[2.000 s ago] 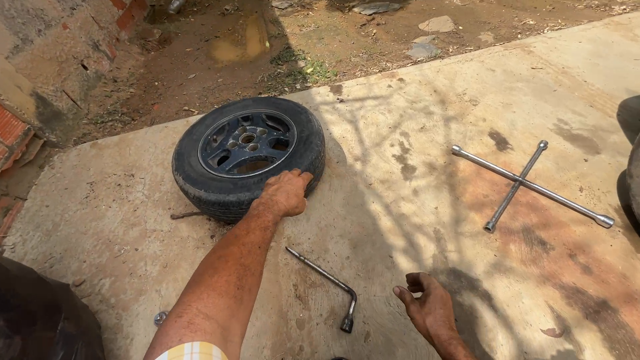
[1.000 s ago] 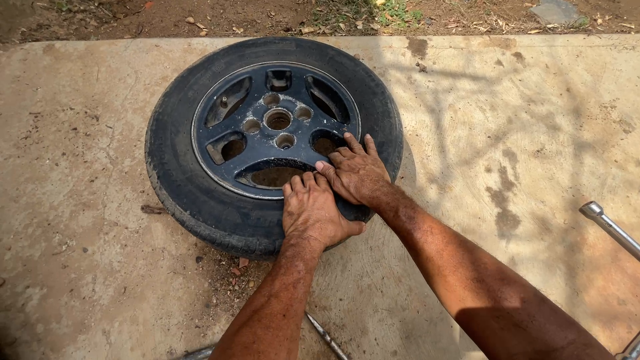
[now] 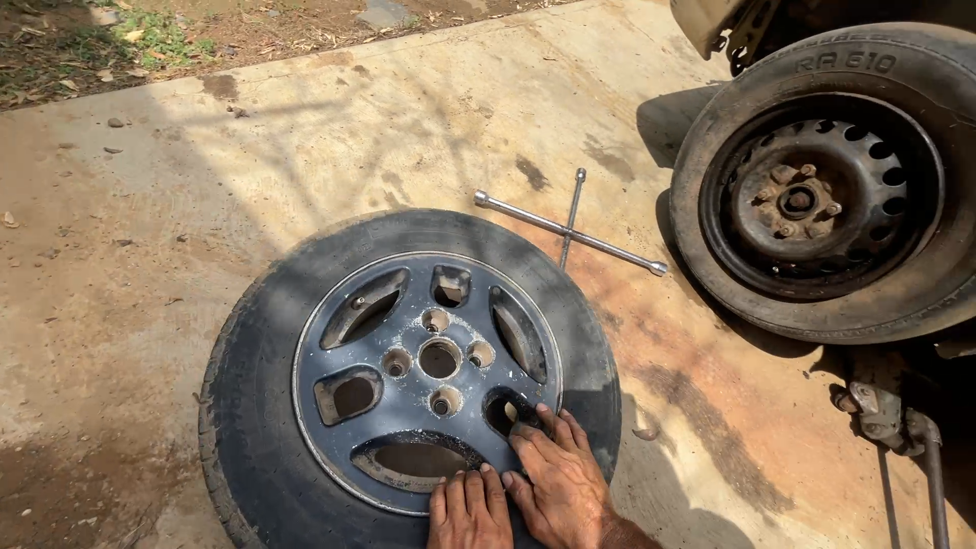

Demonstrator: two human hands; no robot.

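A loose car wheel with a dark alloy rim [image 3: 442,381] lies face up on the concrete in the head view, low in the middle. My left hand [image 3: 471,507] is at its lower rim edge, fingertips on the rim by the lowest opening. Beside it my right hand [image 3: 560,480] rests on the rim's lower right, fingers at the edge of a small opening; the thumbs and the undersides of both hands are partly hidden. A chrome four-way lug wrench [image 3: 534,219] lies just beyond the tyre, its near arm partly out of sight.
At the right stands another wheel with a black steel rim [image 3: 823,183] on a vehicle, lug bolts showing. Below it are part of a jack [image 3: 877,408] and a bent metal bar [image 3: 934,488]. The concrete slab's far edge [image 3: 305,57] borders soil and grass.
The view has shifted right, bringing the mounted wheel into sight. Two seconds ago only my left hand touched the loose wheel; now both do. The loose wheel has moved nearer the four-way wrench.
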